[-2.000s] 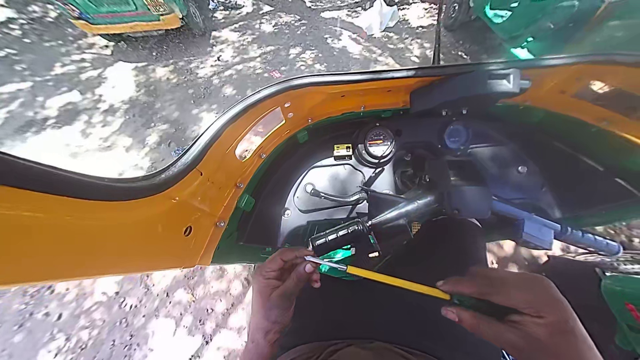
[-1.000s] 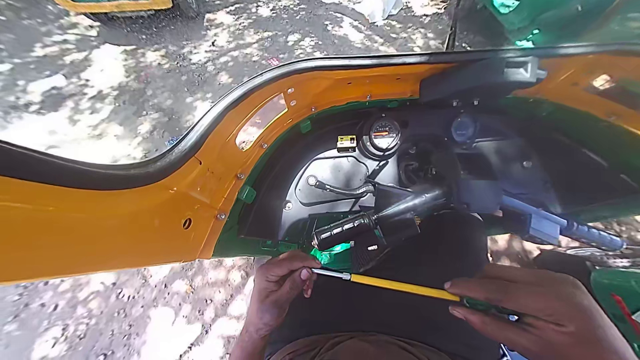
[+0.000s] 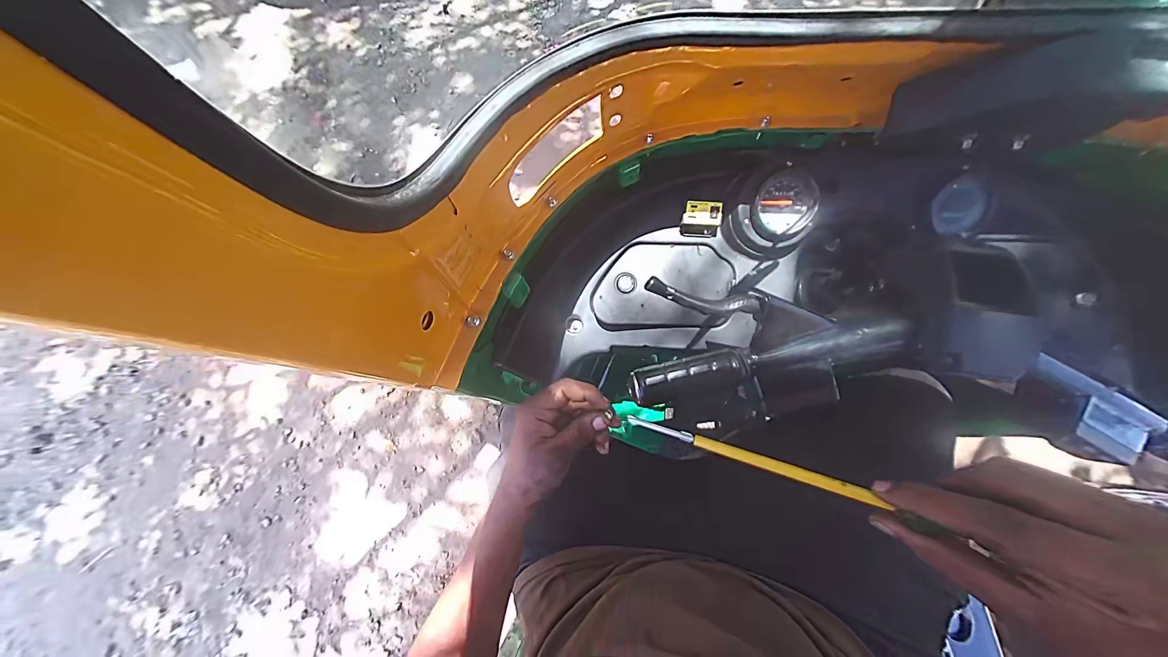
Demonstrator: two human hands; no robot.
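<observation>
A long screwdriver with a yellow shaft slants across the middle above the lap. My right hand, at lower right, grips its dark handle end. The bare metal tip points at my left hand, whose thumb and forefinger are pinched together beside the tip; whether a small thing is between them is too small to tell. Just behind the tip shows a bright green part under the black handlebar grip. A black lever or cable end stands above the grip.
Around the hands is an auto-rickshaw cab: an orange body panel, the black rubber windscreen seal, a round gauge, a small yellow-and-black box and the right handlebar part. Sunlit ground lies outside at left.
The screwdriver tip, earlier at my left fingertips, now shows slightly apart from them, and the view has shifted. My right hand still holds the screwdriver.
</observation>
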